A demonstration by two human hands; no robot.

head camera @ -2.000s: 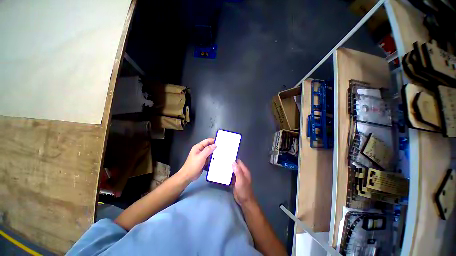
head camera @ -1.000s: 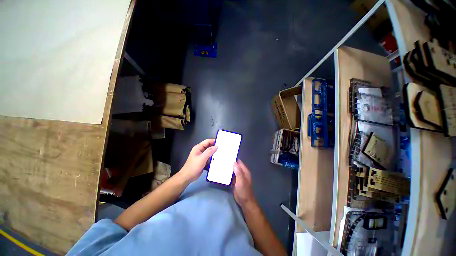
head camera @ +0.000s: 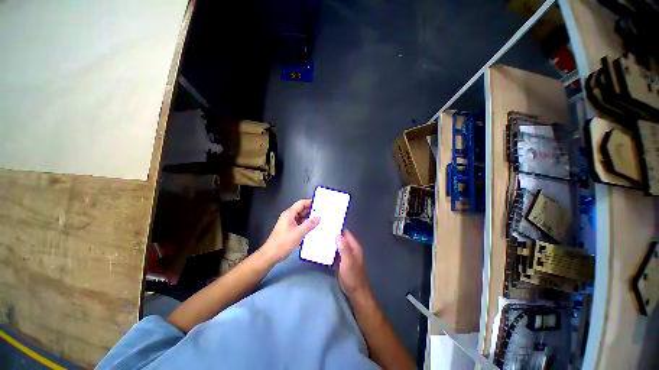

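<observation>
A smartphone [head camera: 326, 230] with a glowing white screen is held upright in front of my body, between both hands. My left hand [head camera: 290, 233] grips its left side, and the thumb lies over the left part of the screen. My right hand [head camera: 350, 261] holds the lower right edge. The fingers behind the phone are hidden. The screen is too bright to read.
A wooden table [head camera: 72, 238] with a large pale sheet [head camera: 79, 79] is on the left. Brown rolled material [head camera: 249, 155] sticks out beneath it. On the right, rack shelves [head camera: 457, 274] hold cutting dies [head camera: 467, 162]. A cardboard box [head camera: 417, 155] stands beside the rack. Grey floor lies ahead.
My left thumb has moved slightly right, further over the screen. The phone has shifted up very slightly. My right hand looks the same.
</observation>
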